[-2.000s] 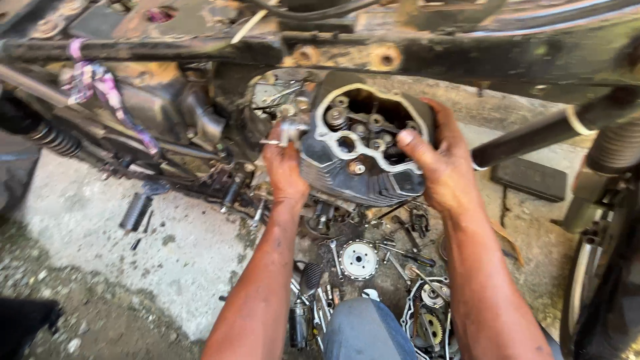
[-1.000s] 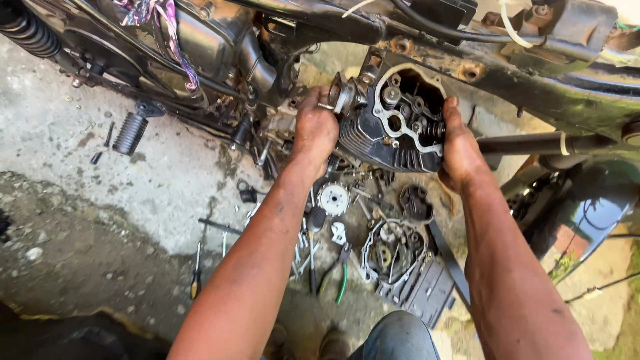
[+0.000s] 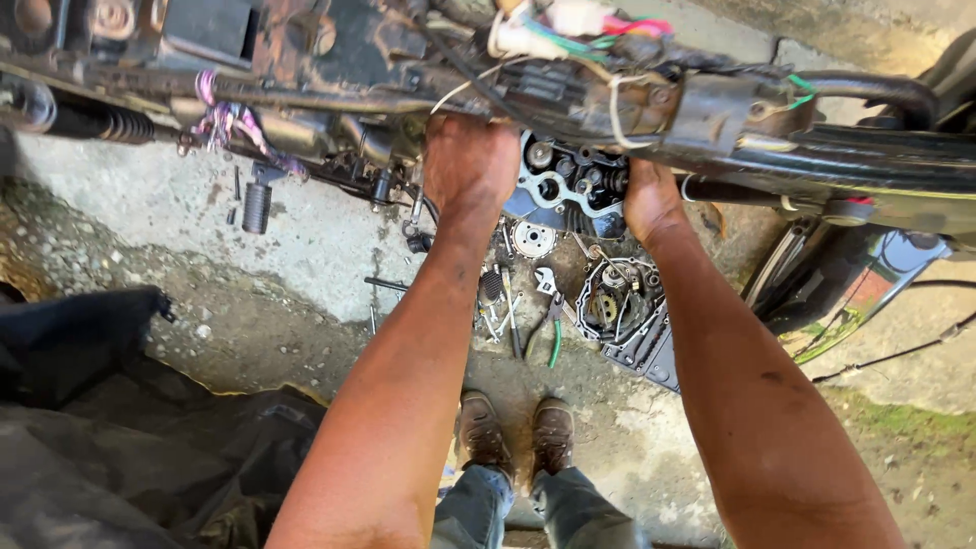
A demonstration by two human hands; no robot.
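Note:
Between my two hands is a finned engine cylinder head [image 3: 560, 187], its open top with the valve gear facing up toward me. My left hand [image 3: 471, 164] grips its left side, fingers hidden under the motorcycle frame. On its right side is my right hand [image 3: 652, 200], fingers also partly hidden. The upper edge of the cylinder head lies beneath the black frame tube [image 3: 564, 130]. Whether it rests on the engine below cannot be seen.
Below on the ground lie a round metal clutch part [image 3: 533, 239], an adjustable wrench [image 3: 546, 280], green-handled pliers [image 3: 555, 335], an engine side cover with gears [image 3: 610, 305] and a socket case [image 3: 656, 351]. Wires [image 3: 587, 38] hang over the frame. A footpeg [image 3: 257, 207] sticks out at left.
The cylinder head, held in both hands, has gone from plain view to partly under the frame. The hands' fingers are now hidden there. The view has shifted, showing both shoes.

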